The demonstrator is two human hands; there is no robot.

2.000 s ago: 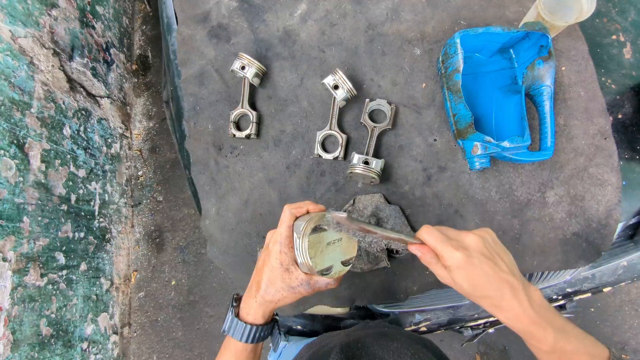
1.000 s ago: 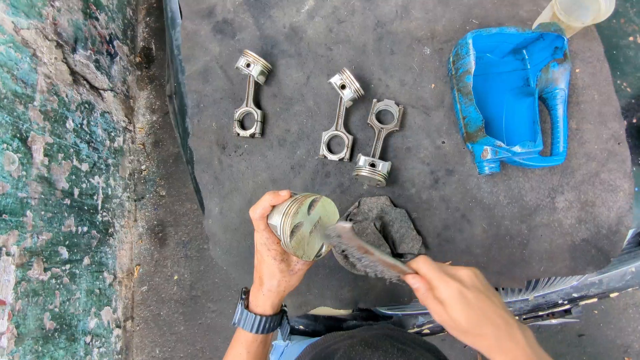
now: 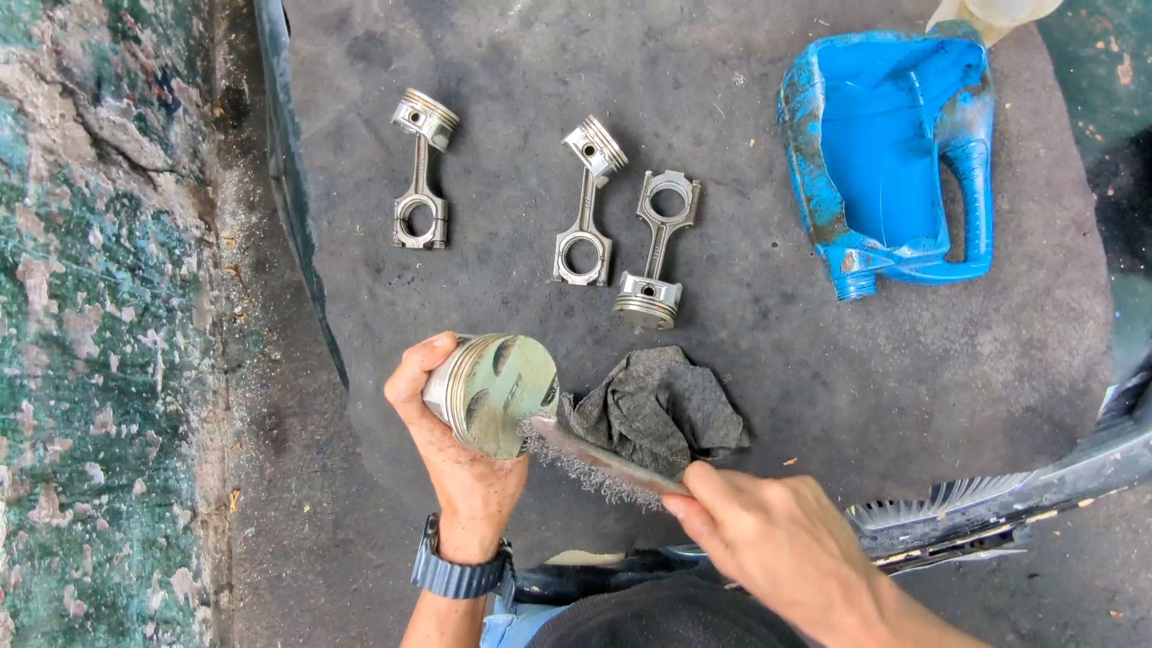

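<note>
My left hand grips an engine piston by its skirt, its crown turned to the right. A wire brush is held in my right hand, its tip against or very close to the crown's lower right edge. Behind the brush lies a crumpled dark grey cloth. Farther up the dark mat rest three smaller pistons with connecting rods: one at the left, one in the middle and one just right of it, piston end down. Fingers hide part of the held piston.
A cut-open blue plastic jug lies at the upper right, with a translucent container behind it. The dark mat carries all these parts. A peeling green wall runs along the left, and a black panel edge curves at the lower right.
The piston's crown has turned in my left hand since two seconds ago. The brush has moved from across the crown to its lower right edge, uncovering more of the crown.
</note>
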